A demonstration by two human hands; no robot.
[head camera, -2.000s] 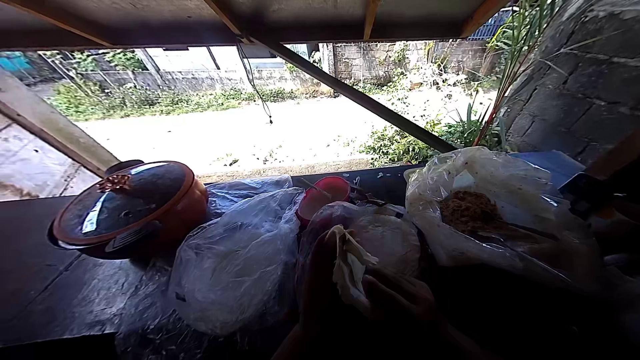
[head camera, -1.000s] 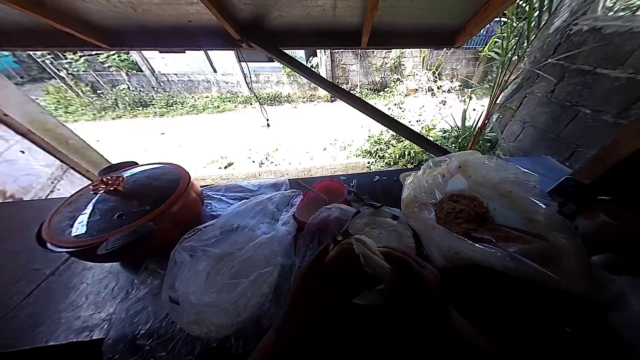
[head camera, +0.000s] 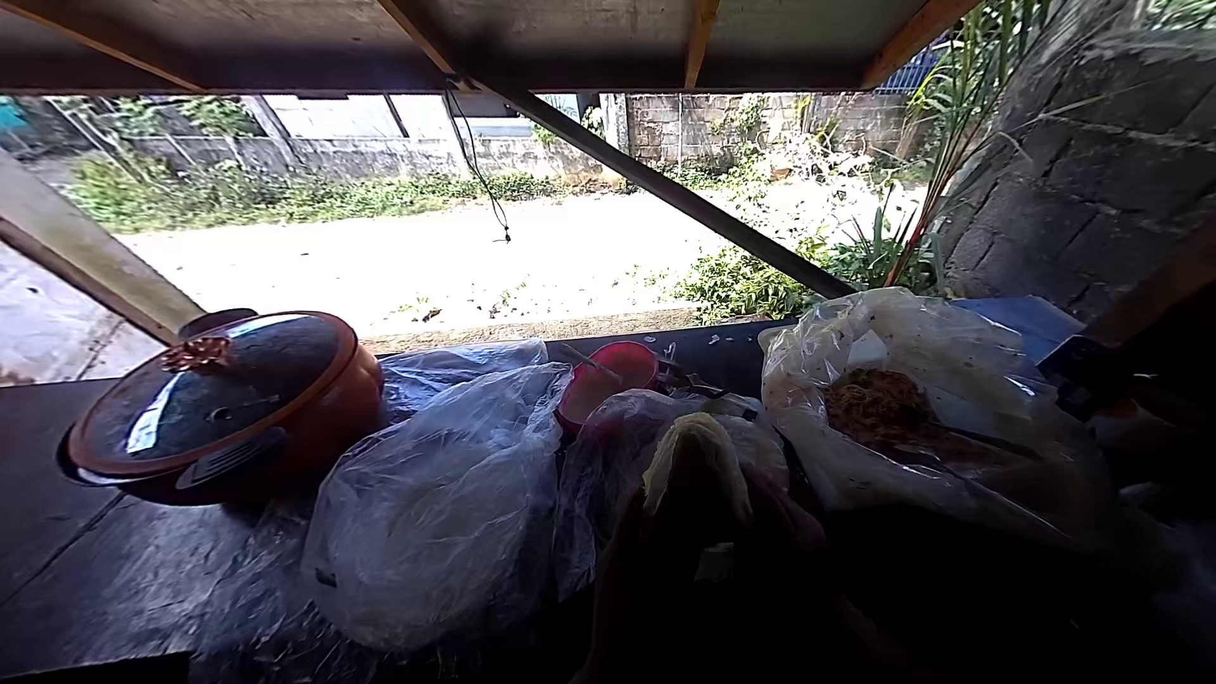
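My left hand (head camera: 622, 570) and my right hand (head camera: 793, 532) are close together at the lower middle, mostly lost in dark shadow. Between them rises a pale, thin, folded piece (head camera: 698, 451), lit along its upper edge; what it is made of cannot be told. Just behind the hands lie a clear plastic bag (head camera: 617, 437) and a red cup (head camera: 613, 375) with whitish contents and a utensil handle. To the right, an open plastic bag (head camera: 959, 351) holds a brown shredded or crumbly food (head camera: 879, 408) and a dark utensil. Finger positions are hard to make out.
A lidded orange-brown pot (head camera: 328, 399) stands at the left on the dark table (head camera: 104, 560). Beside it is a large clear plastic bag (head camera: 437, 513) with pale contents. A slanted brace (head camera: 665, 190) crosses the opening ahead, with a cord (head camera: 475, 161) hanging near it.
The pale piece between my hands has changed shape; it stands up in a folded arch now, where one second ago it lay lower and flatter. Both hands remain near the middle.
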